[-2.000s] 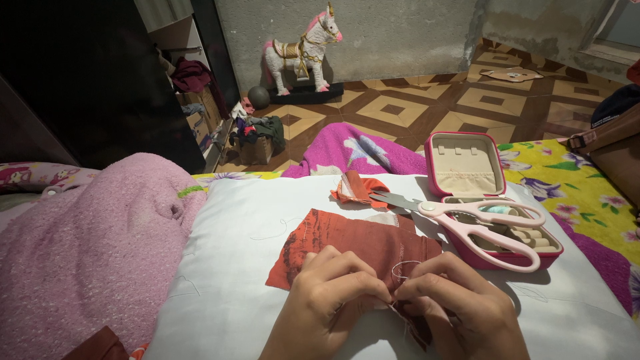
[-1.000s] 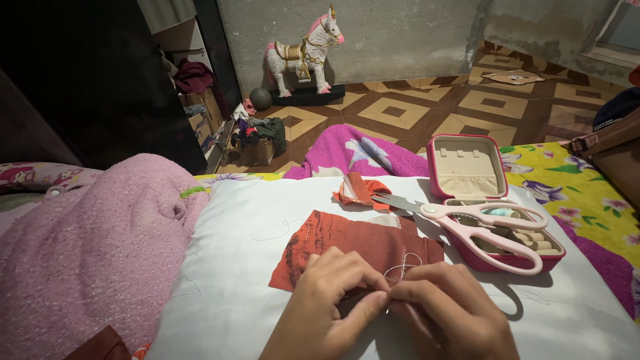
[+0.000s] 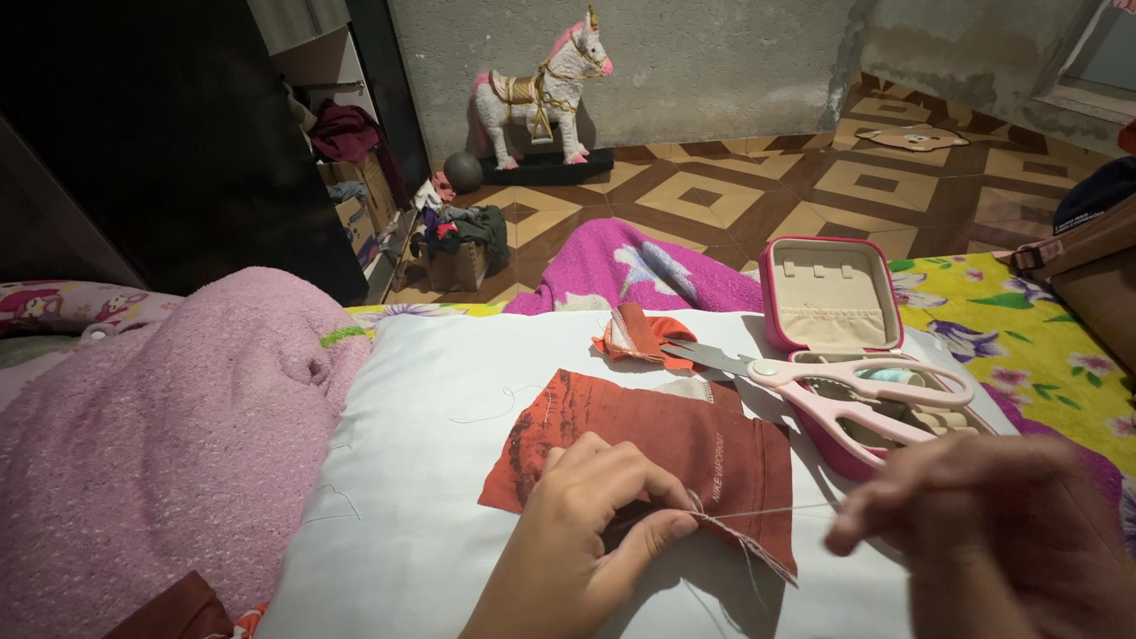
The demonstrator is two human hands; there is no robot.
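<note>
My left hand [image 3: 603,524] pinches the lower edge of a rust-red fabric piece [image 3: 648,435] between thumb and fingers. The fabric lies on a white pillow [image 3: 426,444]. From the pinched edge a pale thread [image 3: 772,511] runs taut to my right hand [image 3: 967,515], which is blurred, with fingers bent at the thread's end. Whether it holds a needle cannot be made out. Pink-handled scissors [image 3: 825,382] rest across an open pink sewing case [image 3: 834,293] with thread spools [image 3: 945,420]. Their blades touch a crumpled orange-red scrap [image 3: 635,333].
Loose threads [image 3: 333,506] lie on the pillow. A pink fleece blanket [image 3: 204,426] is at the left, a magenta blanket [image 3: 621,266] beyond the pillow. A brown bag [image 3: 1083,275] sits at the right. A toy horse [image 3: 537,98] stands by the far wall.
My right hand has moved away to the right from beside my left hand, and the thread between them is now drawn out straight. The left hand still pinches the fabric.
</note>
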